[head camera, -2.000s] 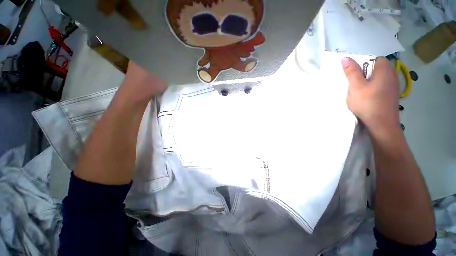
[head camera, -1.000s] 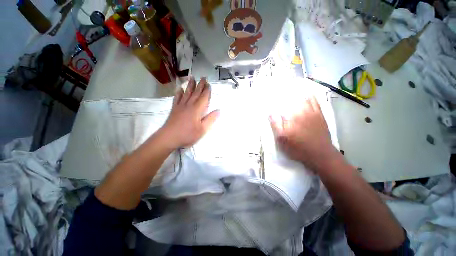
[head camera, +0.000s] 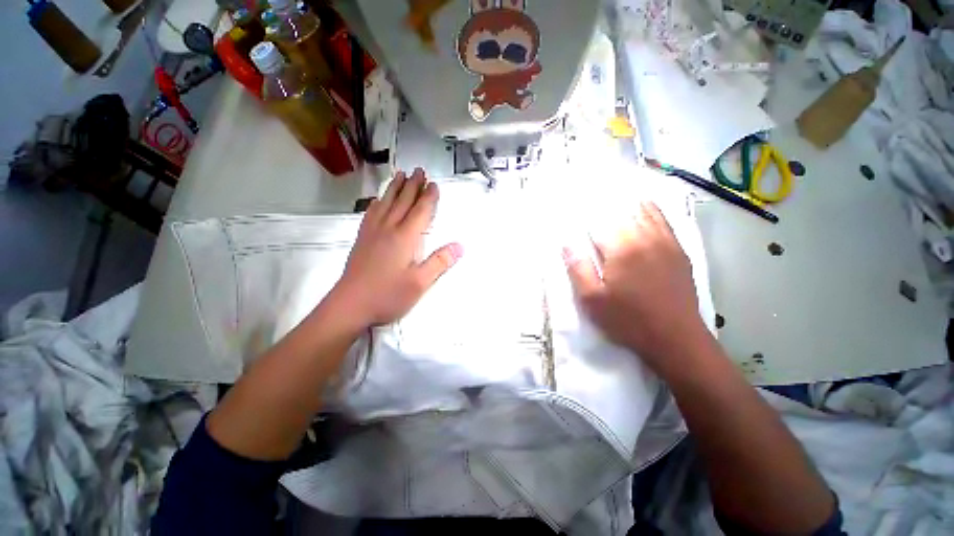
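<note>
A white garment (head camera: 282, 267) with dark double stitching lies spread over the sewing table under the machine head (head camera: 418, 63); its middle is washed out by glare. My left hand (head camera: 392, 251) lies flat on the cloth, fingers forward, just left of the bright area. My right hand (head camera: 638, 272) presses on the cloth to the right, fingers partly bent. The presser foot (head camera: 483, 162) is just in front of my left fingertips, partly lost in glare. The garment's lower part hangs over the front edge of the table.
Bottles (head camera: 303, 110) with amber-red contents stand at the left rear. Green-and-yellow snips (head camera: 769, 173) and a thin black stick (head camera: 722, 196) lie right of the head. A tan oil can (head camera: 840, 105) is farther right. White paper (head camera: 701, 110) lies behind. White garment heaps (head camera: 63, 419) flank the table.
From two seconds ago, my hands have come down onto the garment nearer the presser foot, and the view has pulled back. In the last second, the hands have barely moved.
</note>
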